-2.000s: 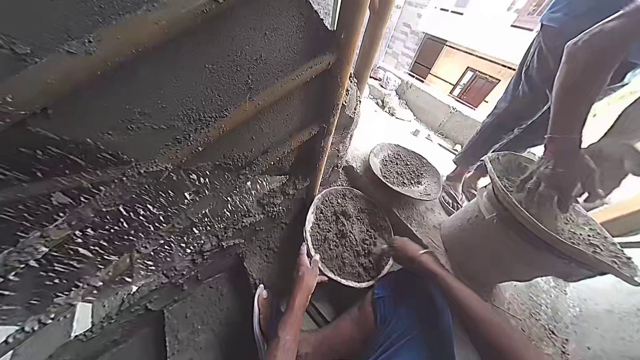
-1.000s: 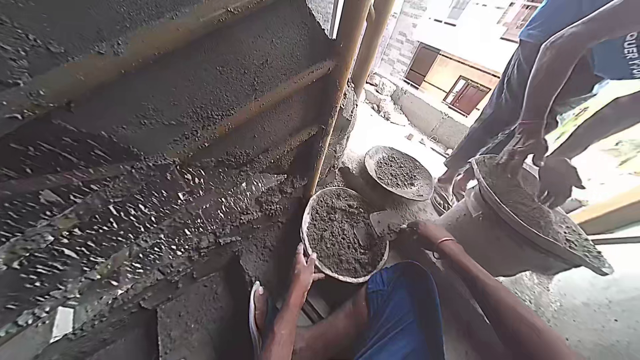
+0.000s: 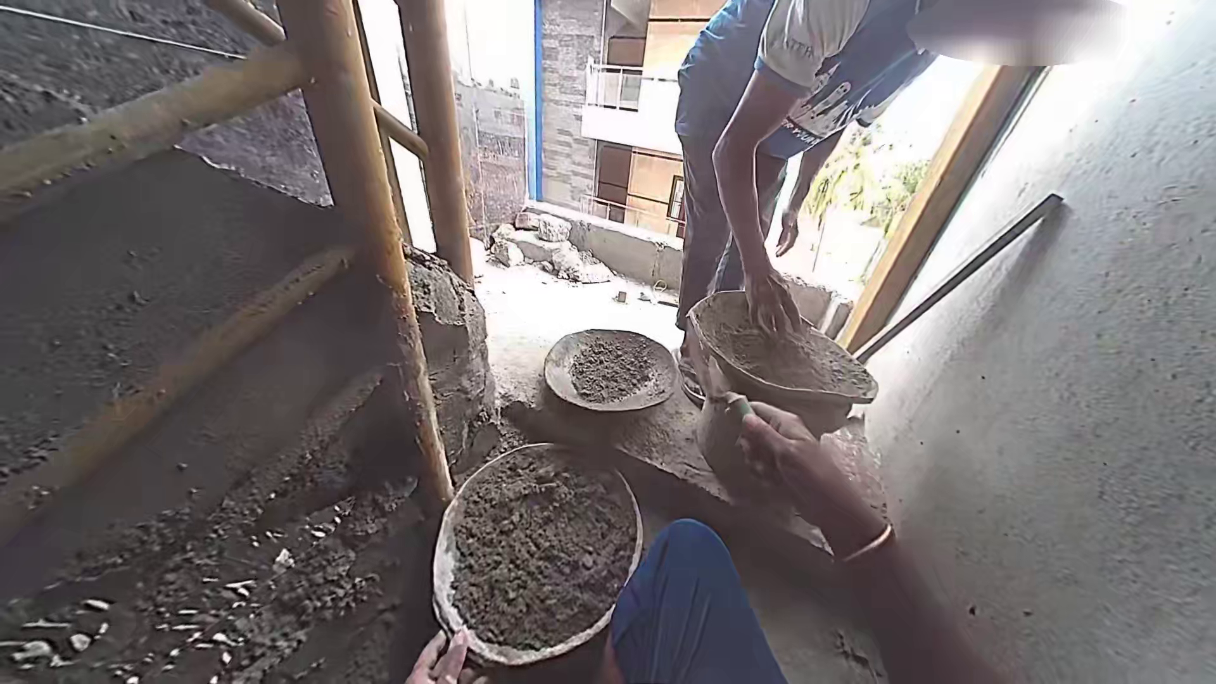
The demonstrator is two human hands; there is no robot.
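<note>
A round pan of crumbly grey mortar [image 3: 543,551] stands low in front of me, and my left hand [image 3: 445,659] grips its near rim. My right hand [image 3: 807,465] is raised to the right, closed around the handle of a trowel [image 3: 712,380]; its blade is blurred and reaches up beside the tub. Just beyond stands a large tub [image 3: 845,380] with grey mortar inside. A co-worker's hand [image 3: 771,302] dips into that tub. Farther off, a shallow pan [image 3: 568,382] holds a smaller heap of mortar.
Yellow metal bars [image 3: 375,218] stand over a mortar-covered slope at left. A rough wall [image 3: 1064,456] rises at right, with a dark rod [image 3: 959,275] leaning on it. The co-worker [image 3: 731,142] bends over the tub. Rubble [image 3: 551,247] lies by a low parapet farther back.
My right hand with the trowel has moved from the near pan toward the large tub. One of the co-worker's hands has left the tub. The view has swung right and up.
</note>
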